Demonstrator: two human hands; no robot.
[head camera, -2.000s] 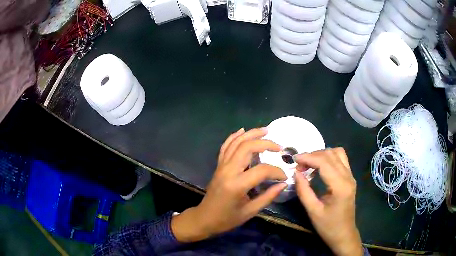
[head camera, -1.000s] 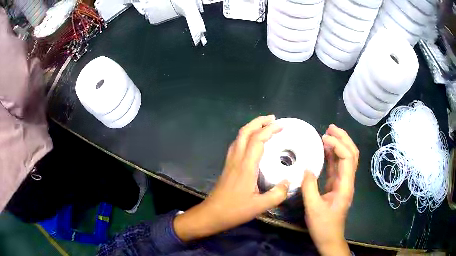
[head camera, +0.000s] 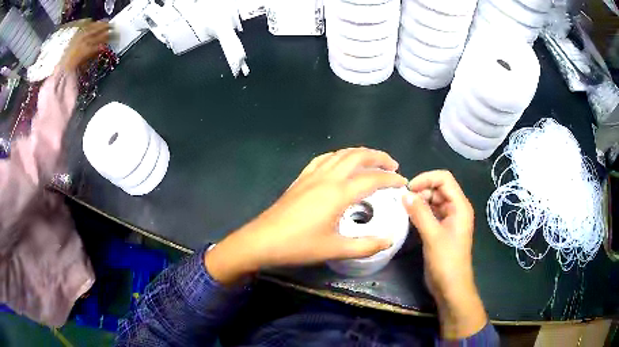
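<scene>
A round white housing with a dark centre hole stands near the table's front edge, on top of at least one more white housing. My left hand lies over its left side and grips it, fingers at the far rim and thumb at the near side. My right hand is at its right rim, thumb and index finger pinched together there. Whether a thin ring is between those fingertips cannot be told. A tangled pile of thin white sealing rings lies at the right.
A short stack of housings stands at left, a taller one at right, and tall stacks at the back. White angular parts lie at the far side. Another person's pink sleeve and hand are at left. A blue stool is below.
My left hand has moved over the top of the housing. My right fingers have closed at its right rim. The other person's arm has reached forward at the left. The view has shifted slightly.
</scene>
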